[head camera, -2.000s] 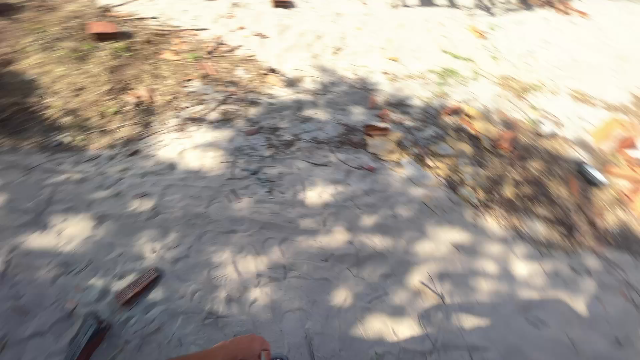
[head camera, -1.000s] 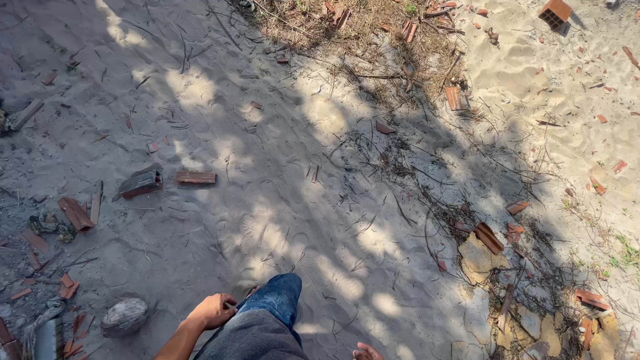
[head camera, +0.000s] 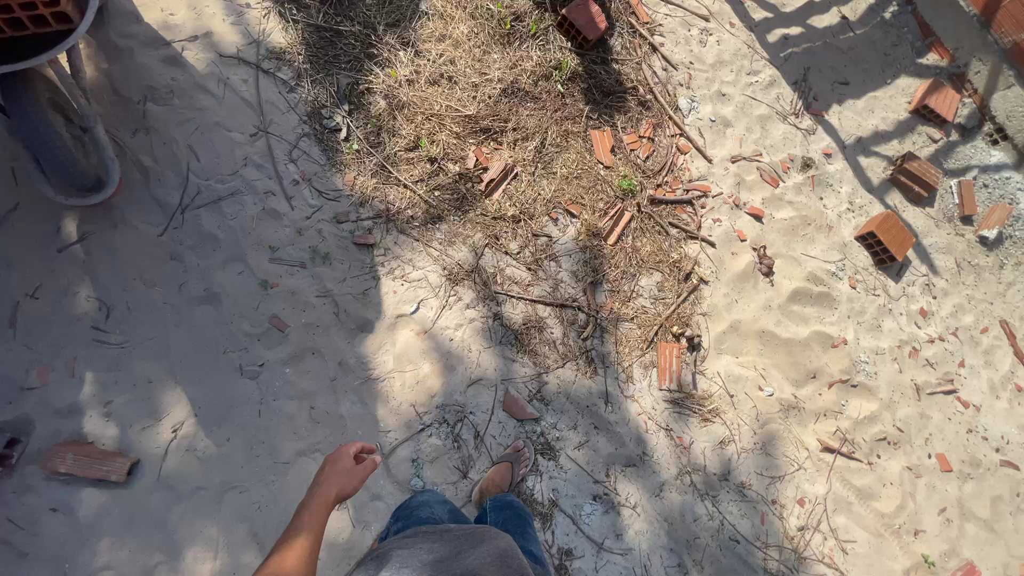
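Observation:
My left hand hangs out over the sand to the left of my jeans, its fingers loosely curled. Whether it holds anything small cannot be told. My right hand is out of view. Below me show my grey shirt, my blue jeans and one foot in a flip-flop on the sand. Just past that foot lies a flat broken brick piece, and farther right a ribbed piece of hollow clay brick.
At the upper left stands a wheelbarrow with hollow bricks in its tray. Dry grass with sticks and shards spreads ahead. Several hollow bricks, one a broken block, lie by a wall base at the right. Another brick lies at the lower left.
The view has swung, and the wheelbarrow and the bricks by the wall now show. My left hand is now farther out from my body. My right hand, partly seen a second ago, has left the view.

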